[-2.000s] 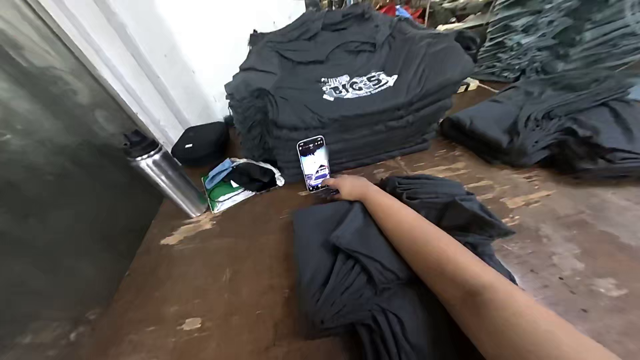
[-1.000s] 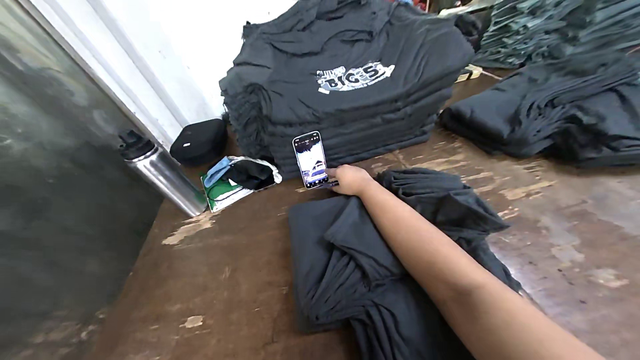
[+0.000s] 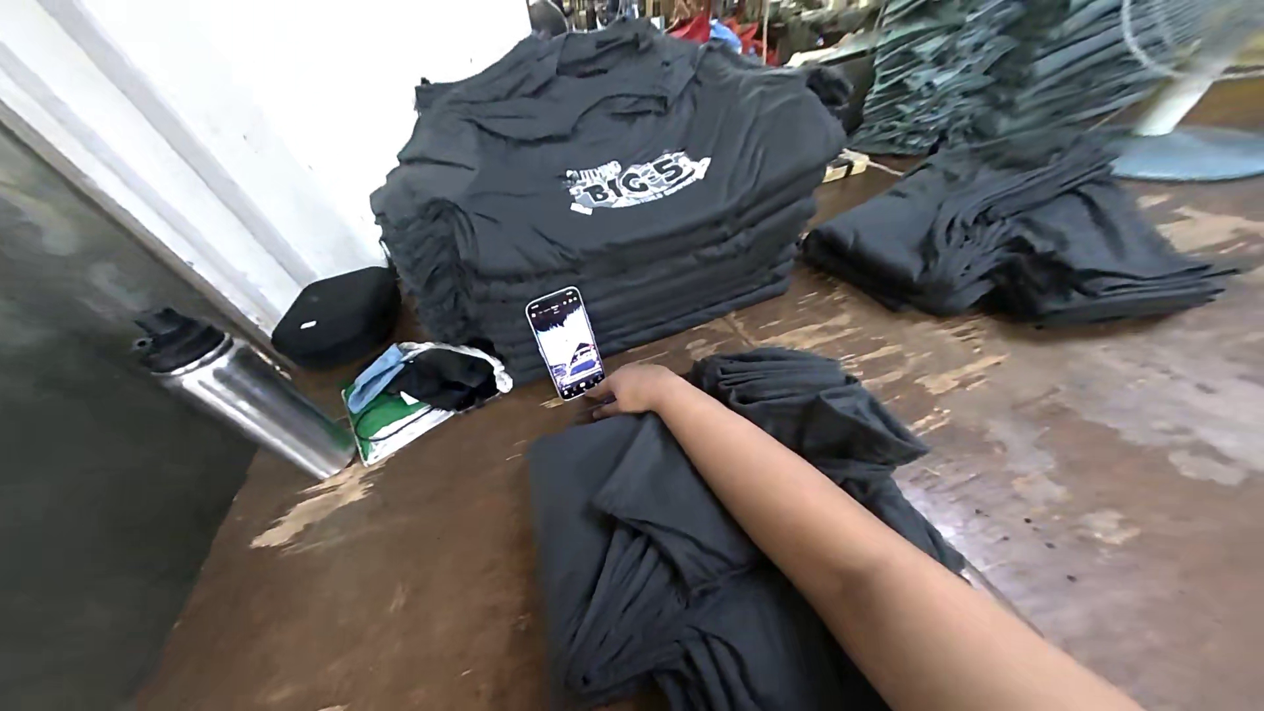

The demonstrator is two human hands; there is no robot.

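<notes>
My right hand (image 3: 632, 387) reaches forward to the lower right edge of a lit smartphone (image 3: 566, 343), its fingers at the screen's bottom corner. The phone stands upright, leaning on a tall stack of dark printed T-shirts (image 3: 632, 118). Under my right forearm lies a pile of dark folded fabric (image 3: 671, 553), with a bunched part of the same fabric to the right of the wrist. Whether my fingers grip the phone or only touch it is not clear. My left hand is out of the frame.
A steel bottle with a black cap (image 3: 257, 405), a black zip case (image 3: 339, 318) and a green-and-white packet (image 3: 395, 420) under small cloths stand at the left. More dark garments (image 3: 1007, 237), a fan's base (image 3: 1195, 153) and stacked greenish fabric (image 3: 928, 79) are at the right. The wooden tabletop (image 3: 395, 602) is worn.
My right hand stays beside the phone's lower edge, with only small finger shifts. The phone and fabric piles remain in place.
</notes>
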